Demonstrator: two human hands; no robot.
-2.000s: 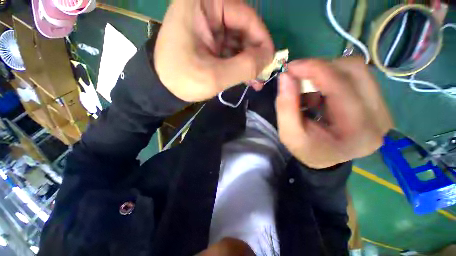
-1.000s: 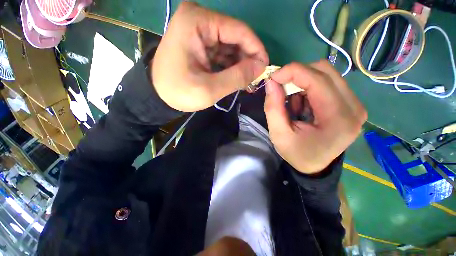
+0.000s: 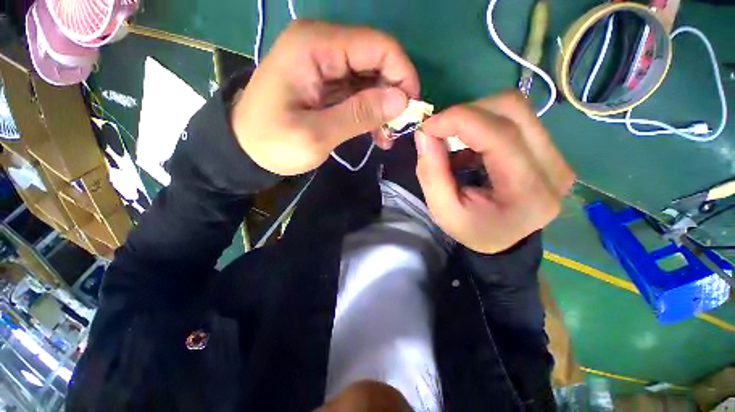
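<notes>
My left hand (image 3: 322, 100) pinches a cream masking tape piece (image 3: 409, 115) and thin wire ends between thumb and forefinger. My right hand (image 3: 500, 169) pinches the other side of the wire ends (image 3: 417, 127) with thumb and forefinger. The two sets of fingertips are close together. A second light scrap shows partly behind the right fingers. The white cable (image 3: 352, 165) loops below the left hand. How far the tape goes around the wires cannot be told.
The masking tape roll (image 3: 567, 60) lies right of my hands, with a white cord and tools visible through it. A yellowish-handled screwdriver (image 3: 536, 36) lies beyond. A pink fan (image 3: 56, 60), white paper (image 3: 165, 113) and cardboard boxes (image 3: 72, 153) are left. A blue plastic stool (image 3: 629, 257) stands lower right.
Both hands have moved slightly left in the view, and the tape roll and blue stool have shifted left too. The fingertips still pinch the tape and wires.
</notes>
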